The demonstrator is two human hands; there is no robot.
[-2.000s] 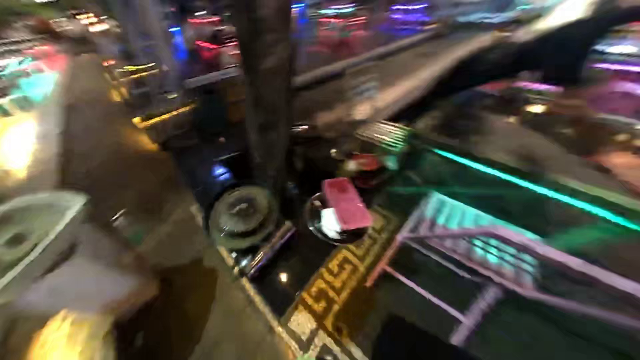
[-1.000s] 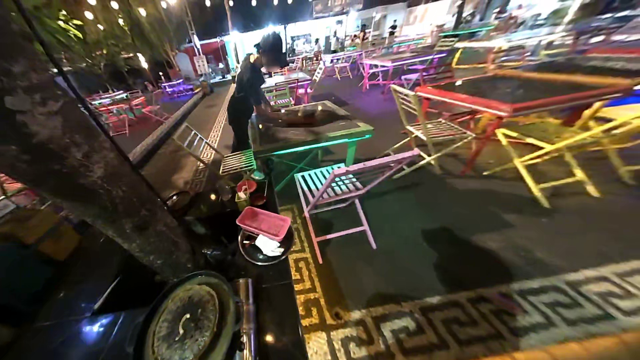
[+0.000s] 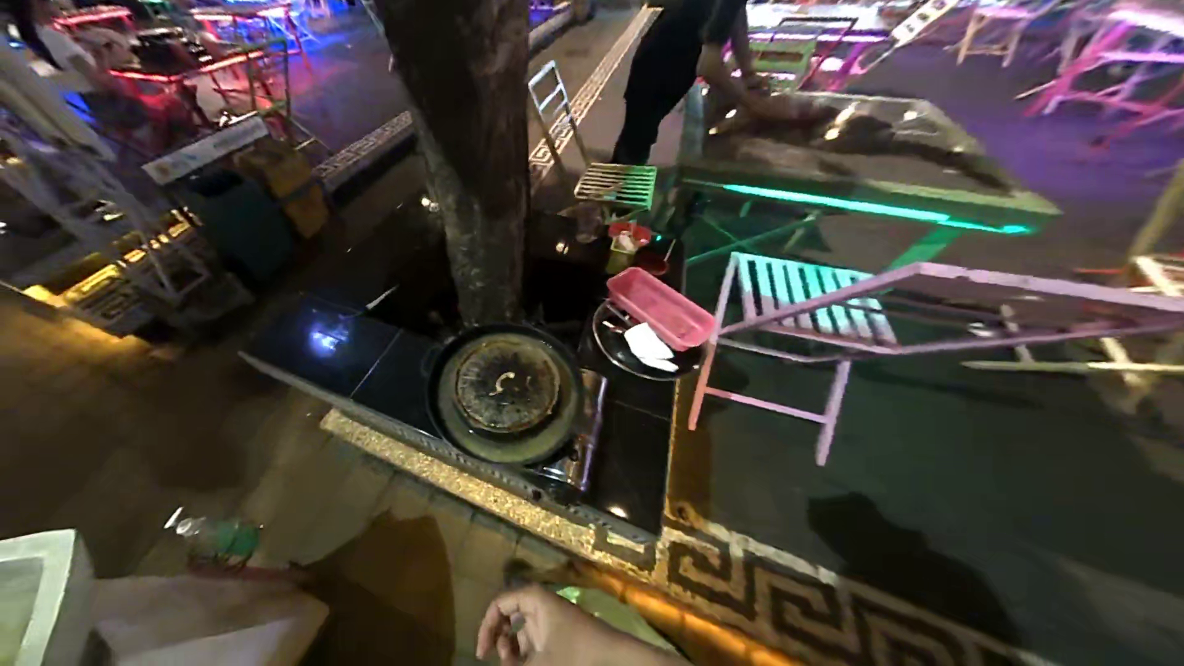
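My right hand (image 3: 532,627) is low in the view, its forearm coming from the lower right. Its fingers are loosely curled and a little apart, with nothing plainly held. My left hand is out of view. Beyond my right hand, a round pan (image 3: 507,393) with a domed grill plate sits on a portable gas stove (image 3: 585,430). Both stand on the black tiled ledge (image 3: 370,365). Behind them to the right, a pink plastic tray (image 3: 661,308) rests partly over a dark round plate (image 3: 624,351) holding crumpled white tissue (image 3: 649,344).
A tree trunk (image 3: 476,166) rises behind the stove. A pink folding chair (image 3: 823,351) stands right of the ledge, near a green-lit table (image 3: 869,199) where a person (image 3: 671,69) leans over. A plastic bottle (image 3: 217,535) and a white container's edge (image 3: 46,592) are lower left.
The view has swung strongly. My right hand has come into view at the bottom. The person stood upright by the table one second ago and now leans over it.
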